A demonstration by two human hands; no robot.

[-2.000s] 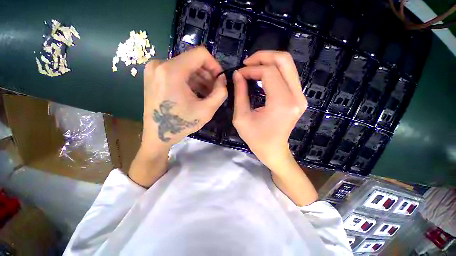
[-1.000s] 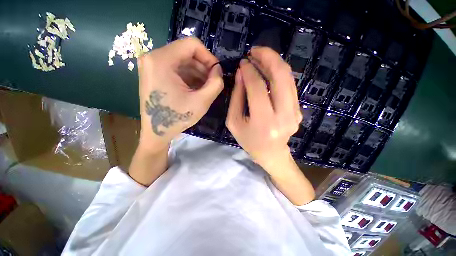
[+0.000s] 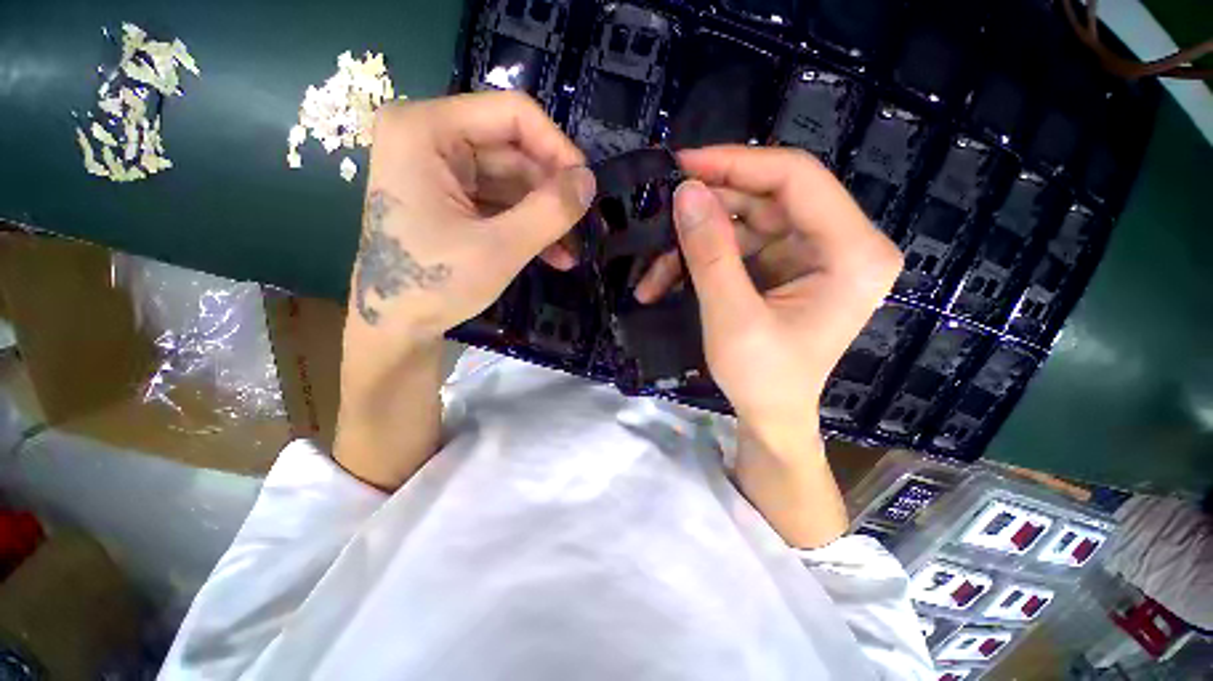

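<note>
A black phone housing [image 3: 649, 313] with cutouts at its upper end is held upright between my hands, in front of the large glossy black blister tray [image 3: 905, 240]. My left hand [image 3: 459, 220] pinches the housing's upper left edge. My right hand [image 3: 785, 273] holds its upper right edge between thumb and index finger, and another fingertip shows at the cutouts. Any small piece at my fingertips is too dark to tell. The tray holds similar black housings in rows of pockets.
A pale small-piece pile [image 3: 341, 109] and a mixed small-piece pile [image 3: 137, 103] lie on the green surface at left. An open cardboard box [image 3: 80, 346] with clear film [image 3: 200, 346] is lower left. Clear blister trays [image 3: 978, 565] are lower right. Orange-brown cables [image 3: 1131, 64] hang at upper right.
The housing has tilted up, so its face with cutouts now shows below my fingers. My right hand has moved right and turned, its fingers more spread. My left hand has shifted slightly left.
</note>
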